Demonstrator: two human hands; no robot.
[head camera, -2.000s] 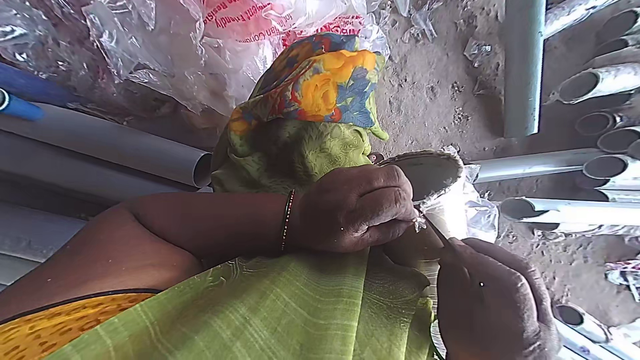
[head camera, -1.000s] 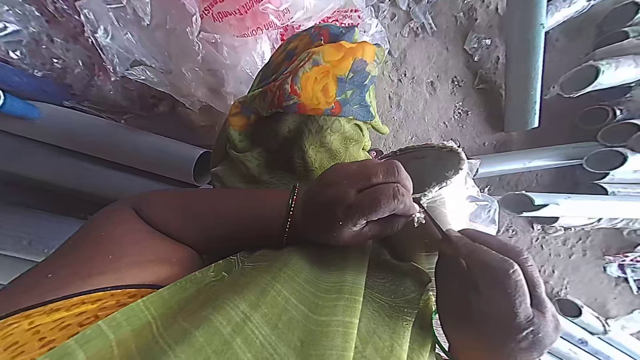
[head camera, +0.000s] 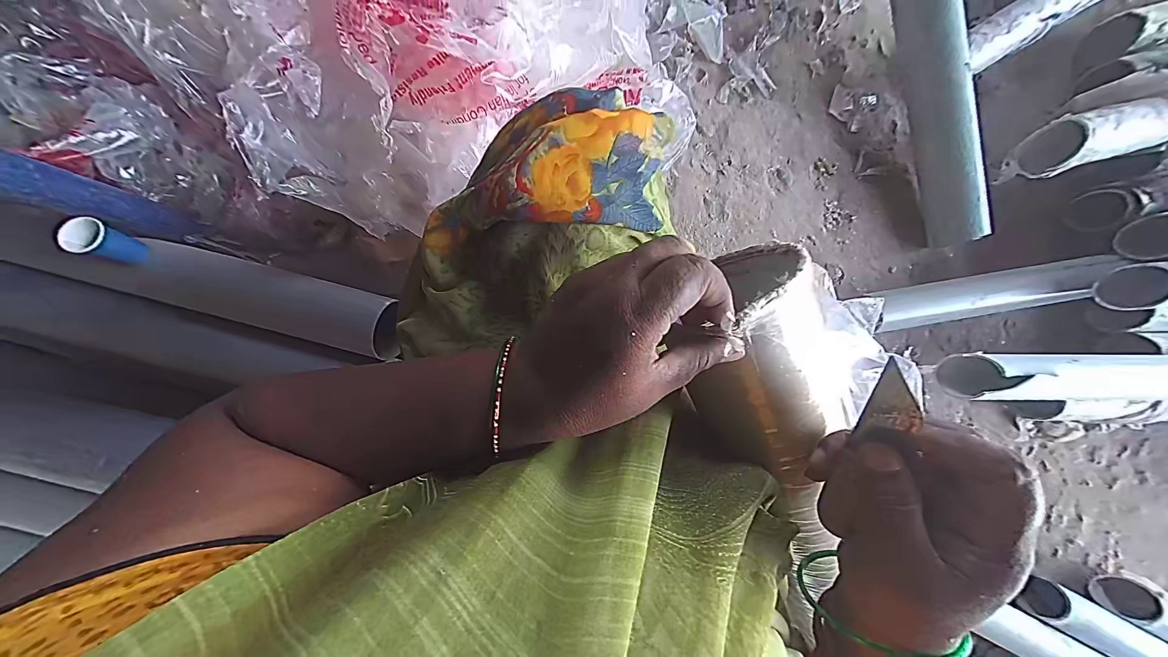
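Observation:
A wide pipe with a rough, ragged rim lies against the green cloth over my lap, its open end facing up. My left hand, with a beaded bracelet at the wrist, pinches a bit of pale material at that rim between thumb and fingertips. To the right of the pipe, my right hand grips a pointed metal blade, its tip directed upward and apart from the rim. Clear plastic film is bunched along the pipe's right side. The handle end of the blade is hidden in my fist.
Grey pipes lie at the left, with a short blue pipe piece on top. Crumpled plastic bags bearing print fill the upper left. Several pipes lie on the dirt floor at the right.
My right hand has moved right and away from the rim, with the blade now apart from it. My left hand stays at the rim, its thumb and fingers more spread than before.

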